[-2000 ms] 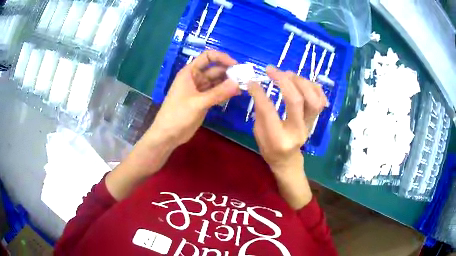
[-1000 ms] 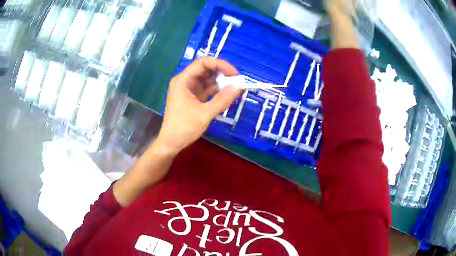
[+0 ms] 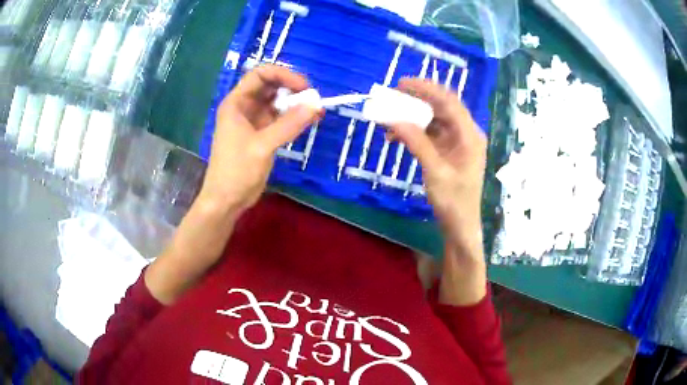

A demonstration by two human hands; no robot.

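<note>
My left hand (image 3: 256, 135) holds a small white part (image 3: 300, 98) between thumb and fingers. A thin white rod (image 3: 345, 99) extends from it to the right. My right hand (image 3: 444, 139) holds a smooth white rectangular housing (image 3: 399, 106), its near end at the rod's tip. Whether the tip has entered the housing cannot be told. Both hands are above the blue parts tray (image 3: 331, 45), where white T-shaped parts (image 3: 392, 64) lie in rows. My fingers hide part of both held pieces.
A heap of loose white parts (image 3: 554, 165) lies at right, beside a narrow clear tray (image 3: 625, 203). Clear blister trays with white blocks (image 3: 64, 135) are at left. A crumpled clear bag (image 3: 482, 22) lies beyond the blue tray. White sheets (image 3: 98, 271) are at lower left.
My right hand has come back from the far bag area and now holds the white housing against the rod's end. My left hand still holds the small white part and rod.
</note>
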